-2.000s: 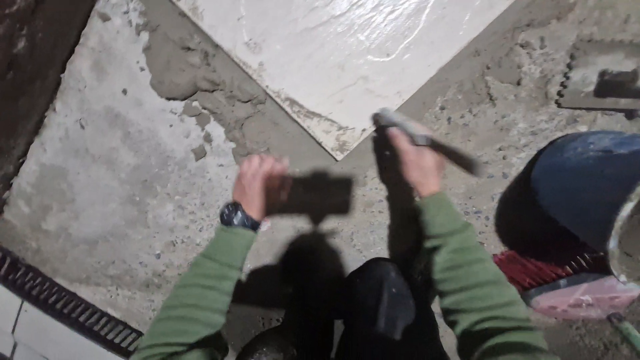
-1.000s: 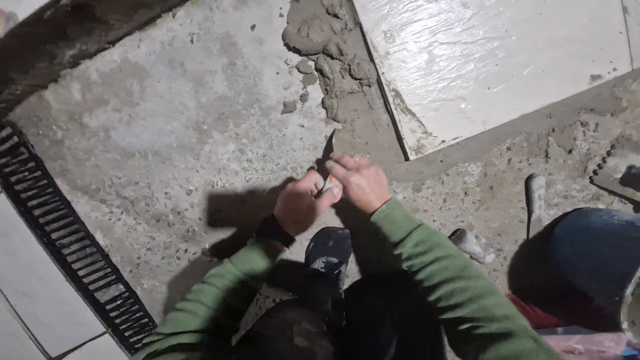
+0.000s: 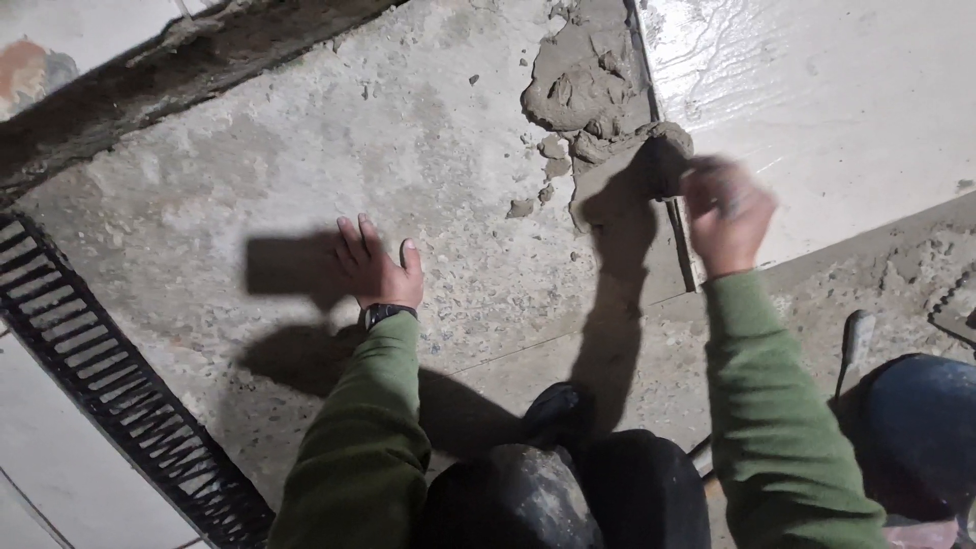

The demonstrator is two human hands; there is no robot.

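My left hand [image 3: 383, 267], with a dark watch at its wrist, is spread palm down on the rough concrete floor [image 3: 252, 168], holding nothing. My right hand [image 3: 728, 210], blurred, is closed around the handle of a trowel whose blade mostly cannot be made out. Grey mortar [image 3: 667, 145] is heaped just left of that hand, at the edge of a large white tile [image 3: 839, 114]. More wet mortar [image 3: 576, 88] lies in lumps along the tile's left edge, farther from me.
A black slotted drain grate [image 3: 114, 358] runs along the lower left, beside pale tiles [image 3: 61, 450]. At the right are a dark blue bucket [image 3: 923, 427], a tool handle [image 3: 859, 335] and a notched trowel [image 3: 957, 305]. A raised edge [image 3: 191, 65] crosses the upper left.
My hands, together around a small tool a second ago, are now apart: the left flat on the floor, the right at the tile's edge. The view has shifted toward the left.
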